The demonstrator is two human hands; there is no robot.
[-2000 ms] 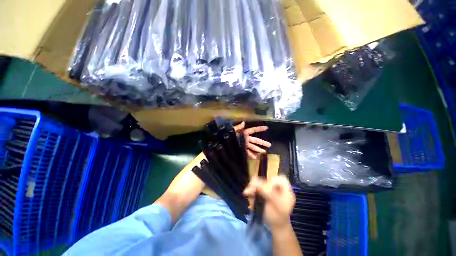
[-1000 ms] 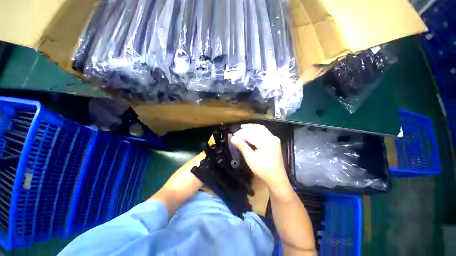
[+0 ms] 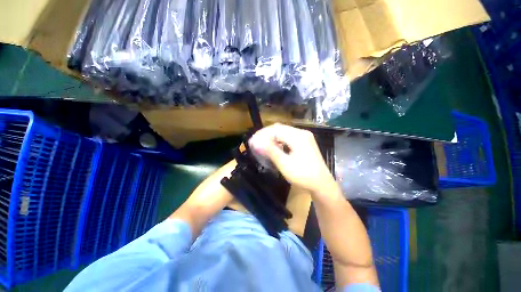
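Observation:
A bundle of black tubes (image 3: 257,197) lies slanted above my lap. My left hand (image 3: 237,165) is under and behind the bundle, its fingers mostly hidden; the bundle rests in it. My right hand (image 3: 291,154) is closed over the upper end of the bundle, with one black tube (image 3: 254,111) sticking up past its fingers toward the carton. Behind, bagged tubes (image 3: 211,51) lie side by side in the open shipping carton (image 3: 400,25), their shiny bag ends toward me.
Stacked blue crates (image 3: 57,194) stand at the left. At the right are a black tray (image 3: 423,194) heaped with clear poly bags (image 3: 371,168), a blue plastic crate (image 3: 388,245) and another blue crate (image 3: 471,151). A dark clear packet (image 3: 405,80) lies on the green bench (image 3: 365,120).
My right hand has moved from low beside the lap up to the bundle's top. A tube now stands out above it. The left fingers, spread earlier, are now hidden behind the bundle.

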